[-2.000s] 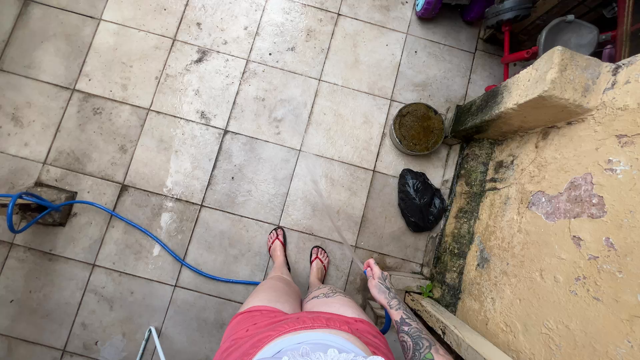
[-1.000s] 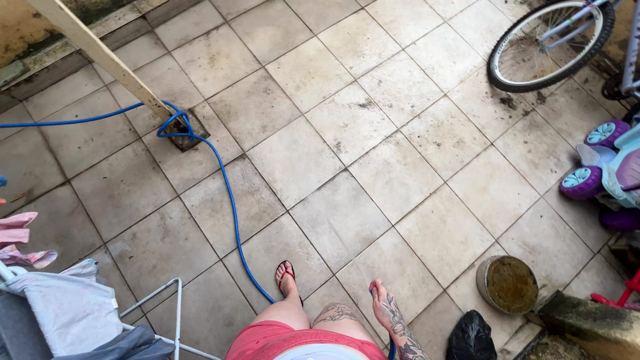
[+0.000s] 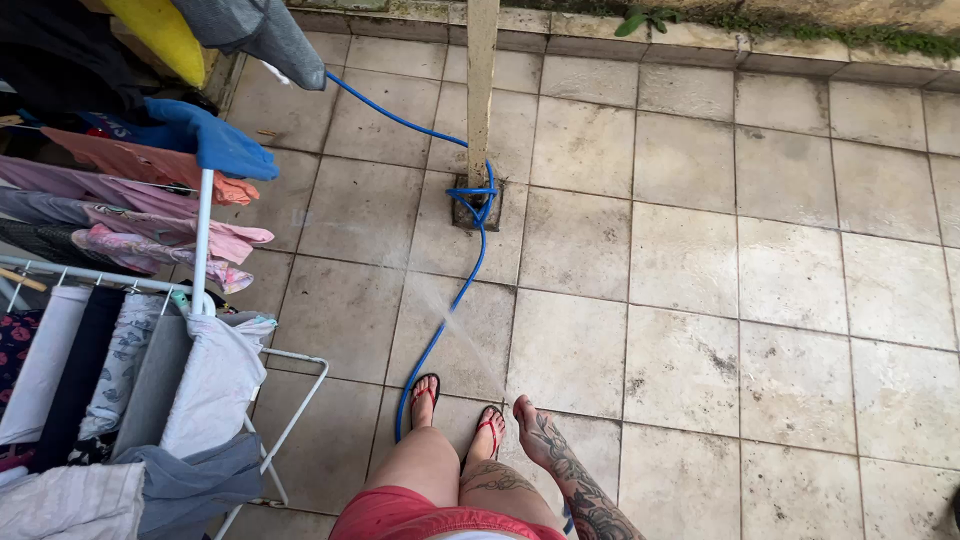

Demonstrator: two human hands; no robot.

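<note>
My right hand (image 3: 534, 435), at the end of a tattooed forearm, is closed around the end of a blue garden hose (image 3: 480, 251), which it mostly hides. From the fist a thin water spray (image 3: 450, 322) fans up and to the left over the floor tiles. The hose shows again below my wrist, and a long stretch curves from beside my feet up to a post, where it loops around the base and runs off up and left. My left hand is outside the view.
A white drying rack (image 3: 202, 240) full of laundry stands on the left, its legs near my feet. A beige post (image 3: 480, 97) rises from a dark base plate. Behind it runs a low tiled ledge (image 3: 592, 41) with moss and a small plant (image 3: 645, 21).
The view has swung far left, from the yellow wall and bucket to the post and drying rack. My right hand still holds the hose, and the spray now crosses the tiles toward the upper left.
</note>
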